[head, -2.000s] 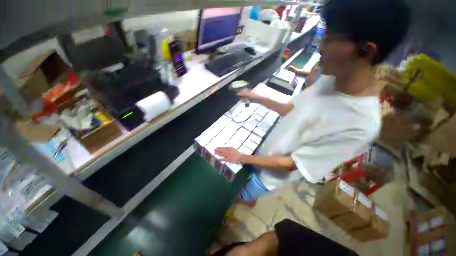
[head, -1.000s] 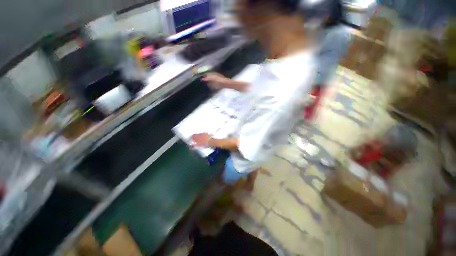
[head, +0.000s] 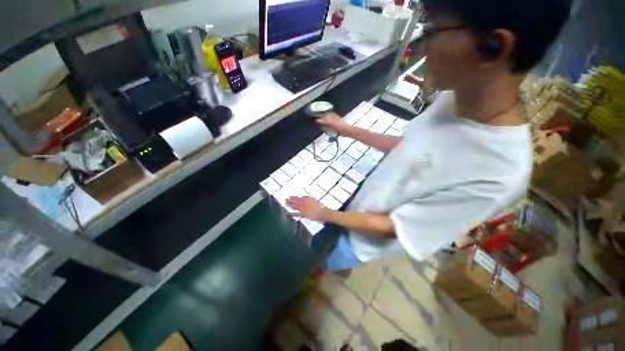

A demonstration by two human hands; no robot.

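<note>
Neither of my hands can be made out; small dark shapes at the bottom edge are too cut off to identify. Brown carton flaps (head: 173, 342) show at the bottom left, on or beside the green bench surface (head: 226, 291). Beyond it lies a tight block of small product boxes (head: 319, 179) with white labelled tops. Another person in a white shirt (head: 456, 175) stands at its right, one hand flat on the near boxes. Their other hand holds a pale barcode scanner (head: 319, 108) above the block, its thin cable looping over the boxes.
The raised white shelf (head: 264, 103) holds a black label printer (head: 147, 110), phone (head: 230, 66), monitor (head: 293, 27) and keyboard (head: 314, 67). A metal post (head: 89, 250) crosses the left. A scale (head: 406, 94) stands behind the boxes. Sealed cartons (head: 488, 291) are on the floor at right.
The view swung right and back. The dark sleeve and bare skin at the bottom edge are mostly out of frame. Carton flaps now show at bottom left. The other person still holds the scanner.
</note>
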